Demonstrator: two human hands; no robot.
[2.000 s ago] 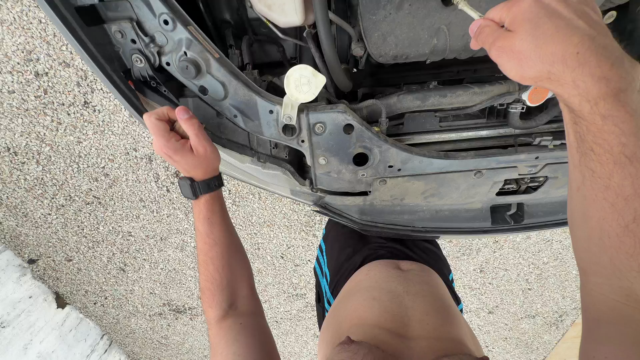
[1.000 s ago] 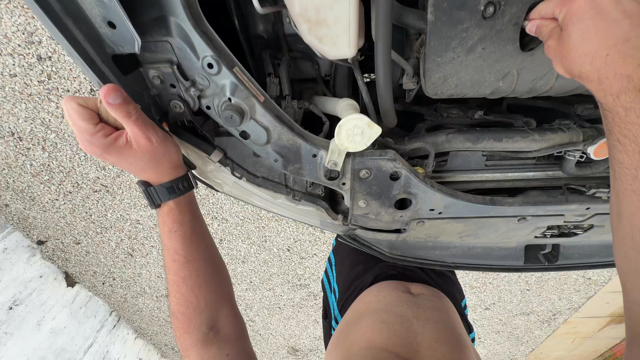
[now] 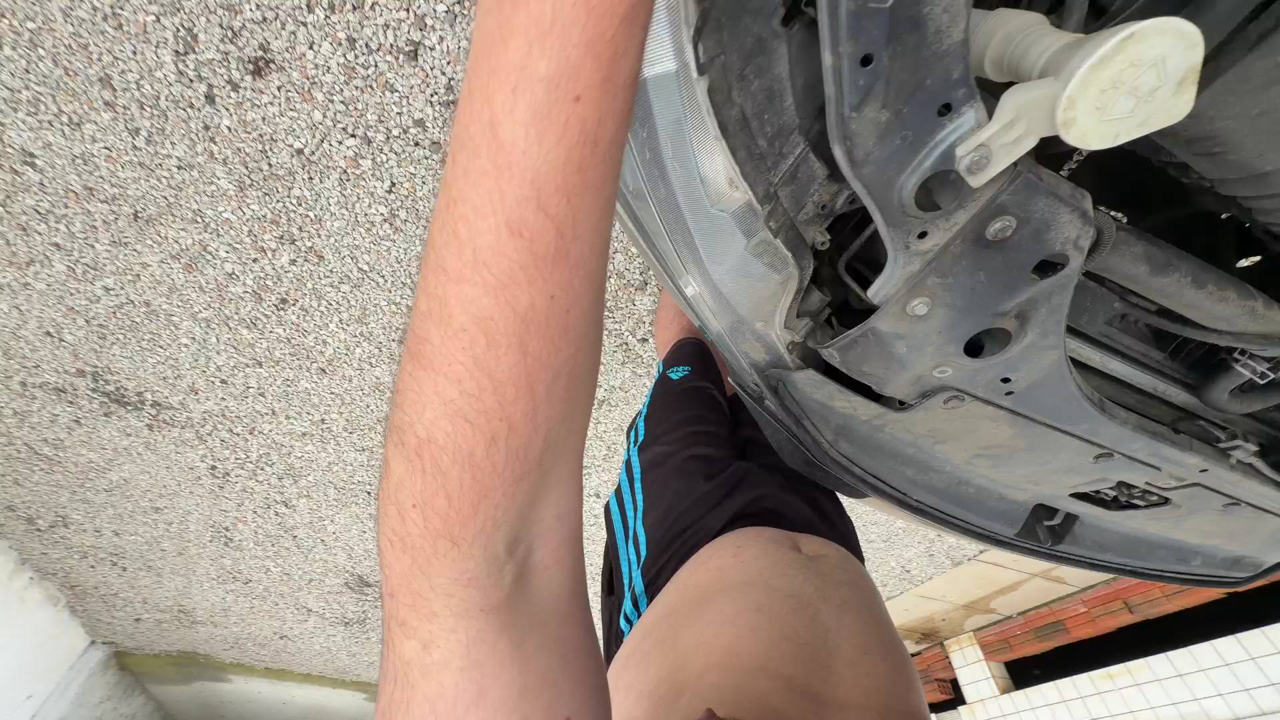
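My left forearm reaches up through the middle of the view and leaves at the top edge, so my left hand is out of sight. Of my right hand nothing shows. Just right of the forearm lies a car's headlight [image 3: 715, 200] with a clear lens. Beside it, a white plastic reservoir cap [image 3: 1130, 85] sits on a filler neck, whose bracket is bolted to the dark metal front panel [image 3: 960, 300]. Black plastic trim [image 3: 930, 460] runs along the car's front edge.
Pebbled paving [image 3: 220, 300] spreads on the left, with a white ledge [image 3: 40, 640] at lower left. Hoses and a pipe [image 3: 1180, 280] show in the engine bay at right. A tiled wall with red bricks [image 3: 1090, 615] is at lower right.
Both hands have gone out of view; earlier the left was at the fender edge and the right over the engine. The view has shifted strongly and sits closer to the headlight corner.
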